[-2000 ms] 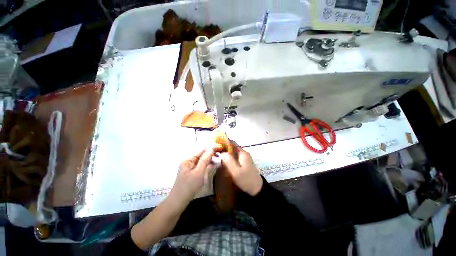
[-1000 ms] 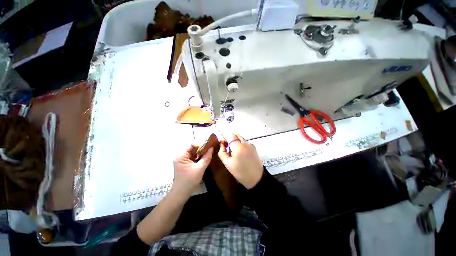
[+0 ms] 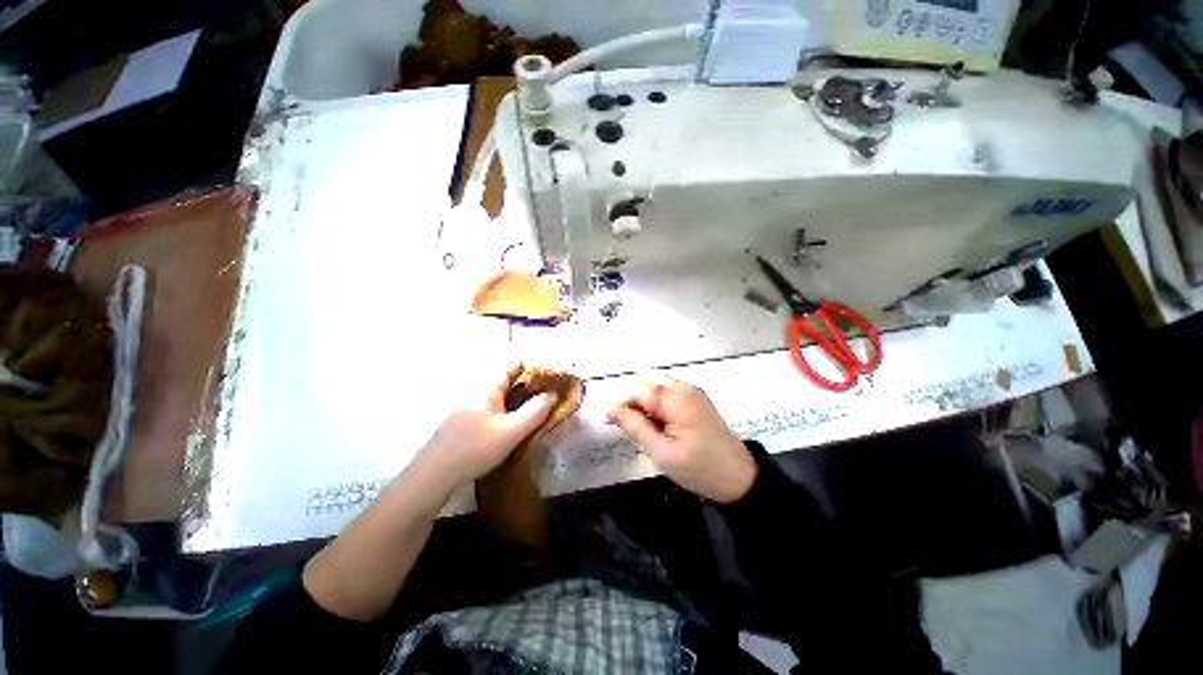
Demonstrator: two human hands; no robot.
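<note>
My left hand [image 3: 491, 433] holds the end of a brown fabric band [image 3: 512, 501] just in front of the needle area. The band hangs down over the table's front edge toward my lap. My right hand [image 3: 676, 433] is apart from the band, to its right, with fingers curled and thumb and fingertips close together. I cannot tell if it holds a thread or small tool. An orange-tan fabric piece [image 3: 520, 298] lies left of the presser foot of the white sewing machine [image 3: 818, 198].
Red-handled scissors [image 3: 834, 346] lie on the table right of the needle, beside a small dark tool [image 3: 761, 301]. A white tub [image 3: 337, 53] with brown pieces stands behind. A tied brown bundle [image 3: 50, 382] and a white cord [image 3: 119, 396] are at far left.
My right hand has moved right, away from the band. My left hand has moved slightly left with the band's end, which now looks folded or bunched over the fingers.
</note>
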